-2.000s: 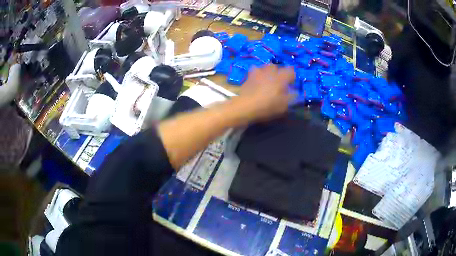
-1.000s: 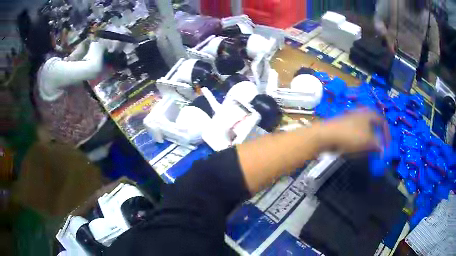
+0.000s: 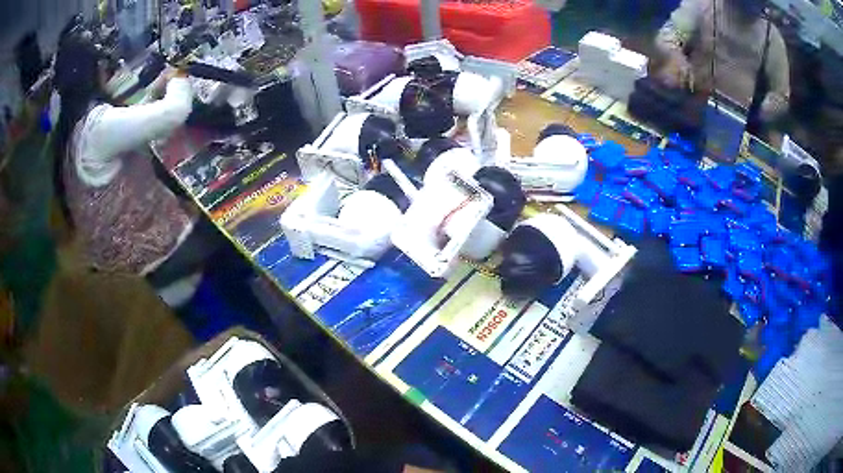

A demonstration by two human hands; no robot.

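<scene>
Neither of my hands shows clearly; a small skin-toned patch at the bottom edge is too cut off to identify. A white camera unit (image 3: 578,251) with a black round face lies on its side mid-bench. Beside it is a stack of matte black foam pads (image 3: 661,351). A large heap of blue battery packs (image 3: 702,217) lies behind and right of the foam. More white camera units (image 3: 444,217) are piled to the left, one showing reddish wires in its open housing.
A carton (image 3: 347,420) of camera units is below the bench at left. White back covers (image 3: 804,397) are piled at right. White blocks (image 3: 610,63) and a red bin (image 3: 453,26) stand at the back. One person (image 3: 129,175) is at left, another (image 3: 749,65) at back right.
My left arm, earlier reaching over the foam to the blue packs, has gone out of view. One blue pack near the hand is gone from above the foam. The view shifted left, then little.
</scene>
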